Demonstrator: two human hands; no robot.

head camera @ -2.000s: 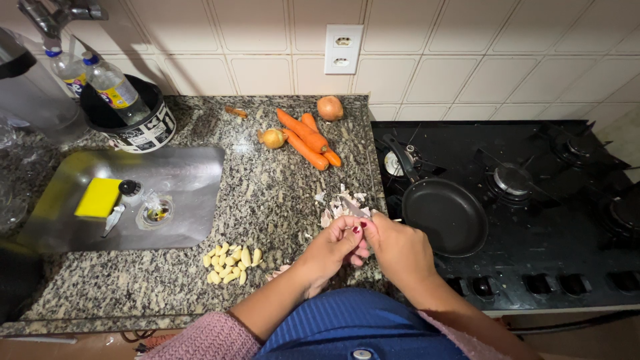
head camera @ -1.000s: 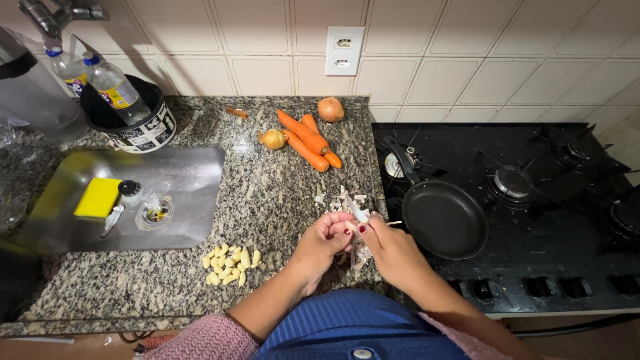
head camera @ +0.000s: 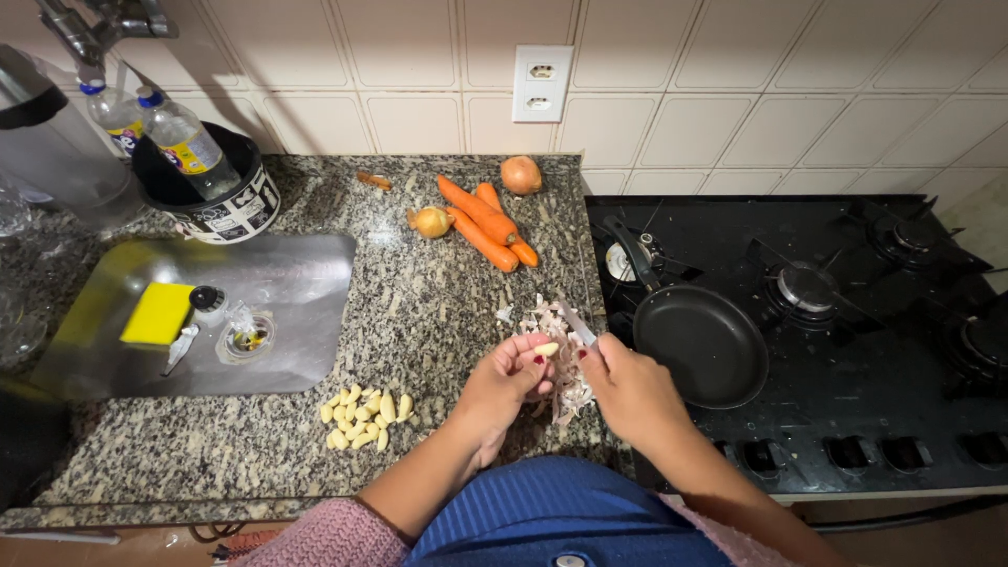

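Note:
My left hand (head camera: 508, 378) pinches a peeled garlic clove (head camera: 546, 348) between thumb and fingertips. Close beside it, my right hand (head camera: 630, 382) grips a small knife (head camera: 579, 323), its blade pointing up and to the left; the handle is mostly hidden in the fist. Beneath and behind both hands lies a pile of garlic skins (head camera: 571, 394) on the granite counter. A group of peeled garlic cloves (head camera: 365, 417) rests on the counter to the left of my left forearm.
Carrots (head camera: 476, 209) and two onions (head camera: 520, 175) lie toward the wall. A black frying pan (head camera: 701, 346) sits on the stove (head camera: 850, 378) at right. At left, the steel sink (head camera: 307, 315) holds a yellow sponge (head camera: 157, 313); behind it stands a black tub (head camera: 228, 209) with a plastic bottle.
The hands were close together a second ago; now they are slightly apart. The clove shows bare in the left fingertips, and the knife blade is plainly visible above the skins.

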